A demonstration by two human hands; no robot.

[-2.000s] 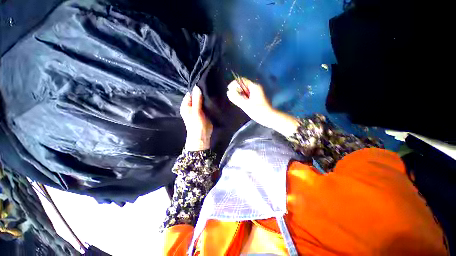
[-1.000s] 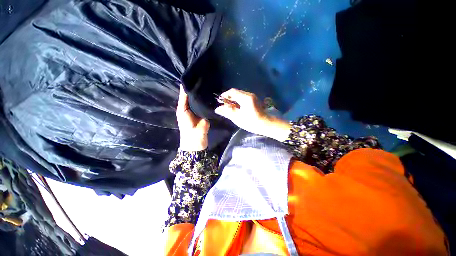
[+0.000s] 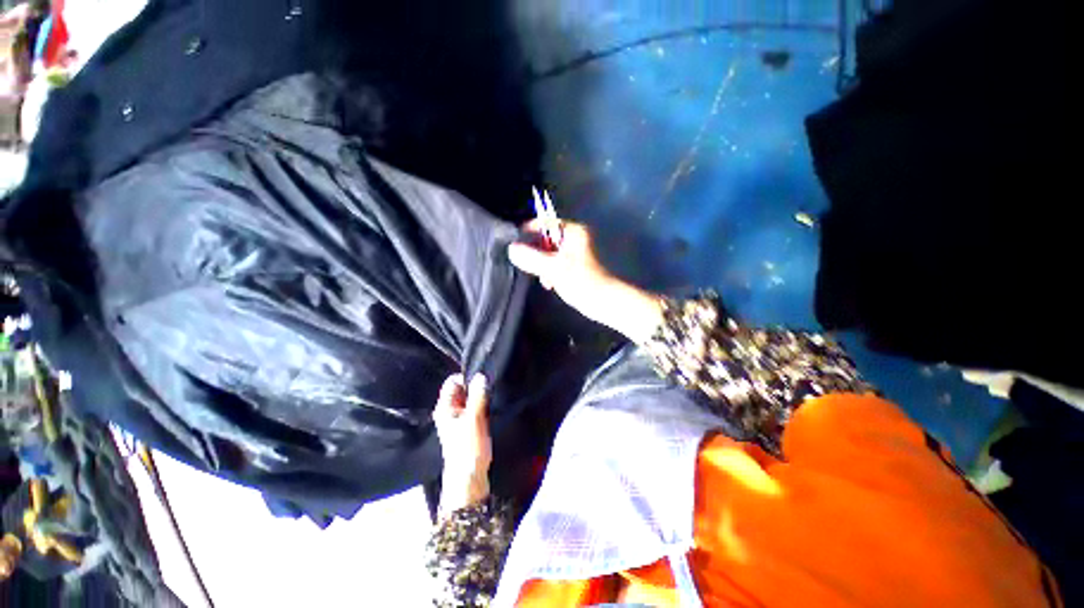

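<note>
A dark coat lies with its shiny, wrinkled lining [image 3: 273,321] up, from the white table over towards my lap. My left hand [image 3: 464,422] pinches the lining near the coat's lower edge, where folds gather. My right hand [image 3: 556,255] is at the coat's edge above and to the right of my left hand. It holds small thread snips [image 3: 546,214], their two metal points sticking up out of the fist, apart, with a reddish part showing. Whether the right fingers also hold cloth is hard to tell.
Matt dark cloth with small glinting dots [image 3: 155,71] lies at the upper left. The white table [image 3: 273,534] shows below the coat. Piled dark garments [image 3: 951,214] stand at the right. The blue floor [image 3: 689,131] has scattered threads and a thin dark curved line. Mixed items lie at the left edge.
My left hand has moved down with the gathered lining. My right hand has come to the coat's edge, snips now pointing up. The view has shifted, showing more at the upper left.
</note>
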